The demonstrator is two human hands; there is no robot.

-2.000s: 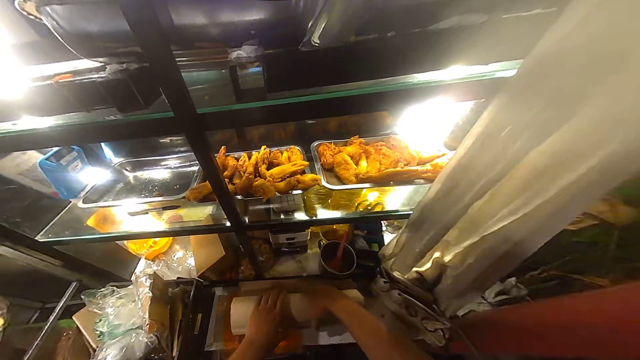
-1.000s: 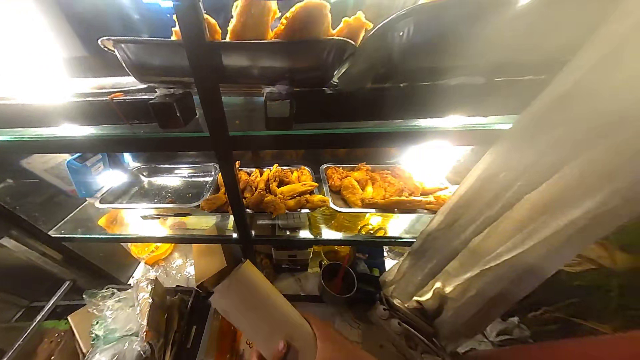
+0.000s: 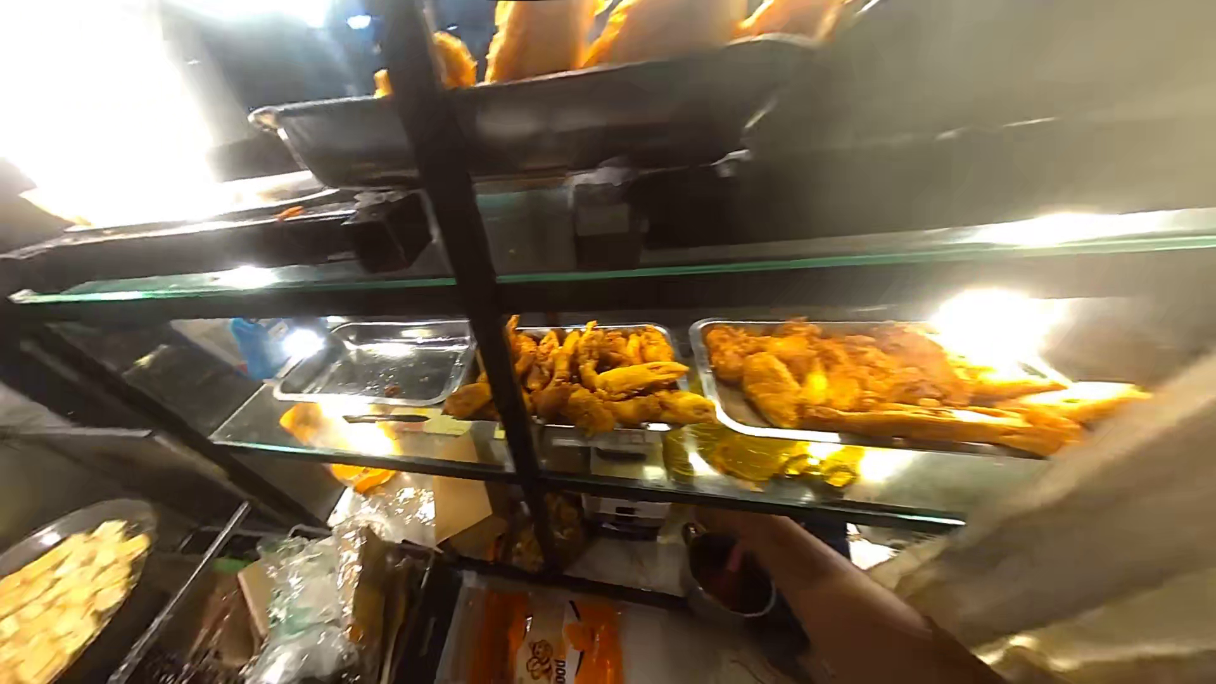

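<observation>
My right arm reaches in from the lower right, past a dark metal pot (image 3: 727,579) with a reddish handle in it. My right hand (image 3: 727,522) is mostly hidden beneath the lower glass shelf edge, so what it holds cannot be told. My left hand is out of view. An orange printed plastic packet (image 3: 546,641) lies on the counter left of the pot. Above, on the lower glass shelf, stand a metal tray of fried pieces (image 3: 442,404) at the middle and a larger full metal tray (image 3: 817,435) at the right.
A nearly bare metal tray (image 3: 375,366) stands at the shelf's left. A black upright post (image 3: 465,228) crosses the view. Clear plastic bags (image 3: 304,589) fill a box at lower left, beside a bowl of pale pieces (image 3: 71,579). A pale curtain (image 3: 1083,522) hangs at right.
Both hands were on a pale paper roll or sheet at first, then one hand held it up. It is out of view now, and my right arm reaches toward the shelf.
</observation>
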